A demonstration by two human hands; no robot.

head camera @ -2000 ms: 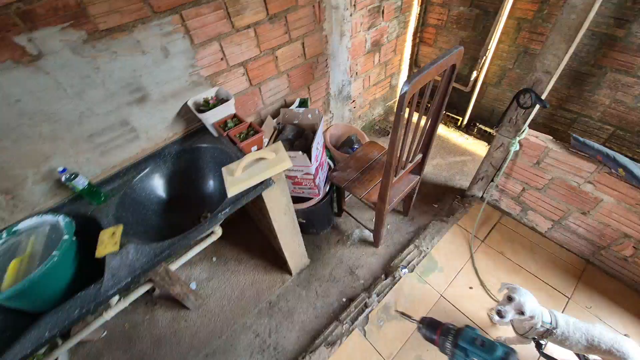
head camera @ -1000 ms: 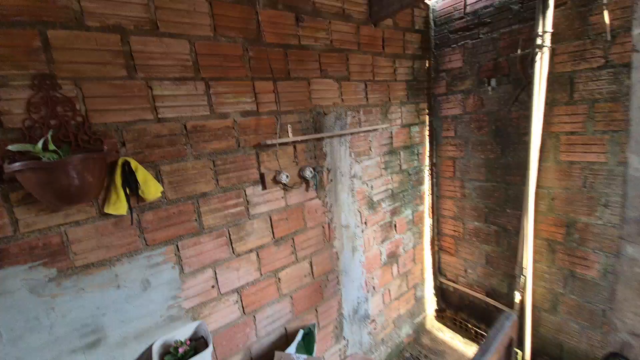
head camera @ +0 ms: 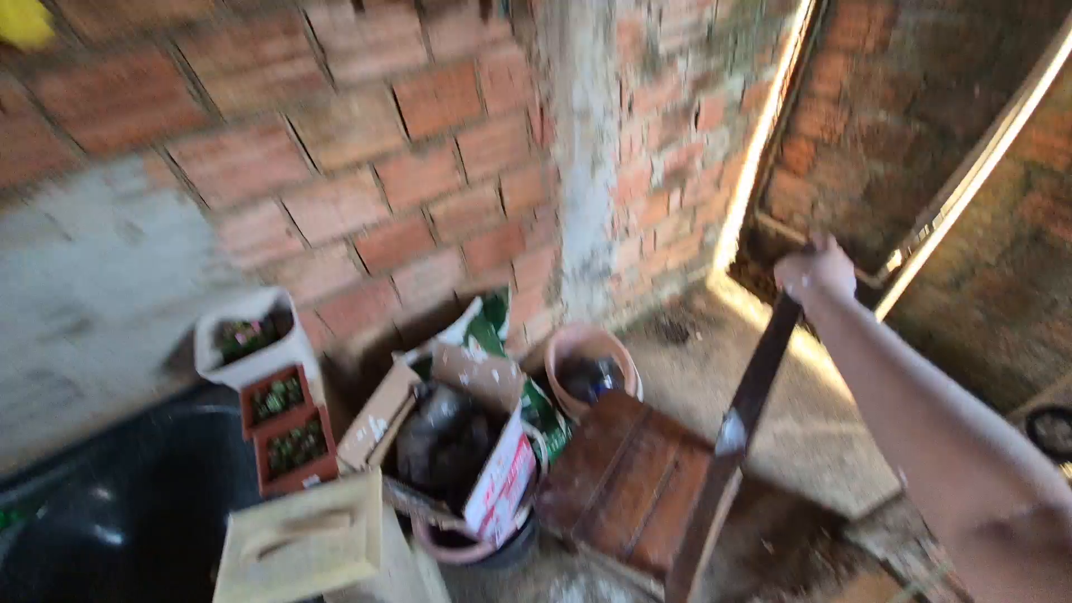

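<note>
My right hand [head camera: 816, 272] grips the top of the back of a dark wooden chair [head camera: 632, 486] at the right, with the forearm reaching in from the lower right edge. The chair's slatted seat lies left of the backrest, beside a terracotta-coloured pot [head camera: 590, 364] with a dark thing in it. Left of the seat, an opened cardboard box [head camera: 502, 481] holds a dark plastic bag [head camera: 444, 440]. My left hand is out of view.
A black sink basin [head camera: 126, 511] is at the lower left, with a plastering float [head camera: 301, 536] and small planters [head camera: 289, 448] by its edge. A brick wall [head camera: 419, 176] with a concrete column [head camera: 586, 151] stands behind.
The view has swung up to the wall and back down. My right hand is now on the chair back; two seconds ago no hand was on it. The drill and white dog seen then are out of view.
</note>
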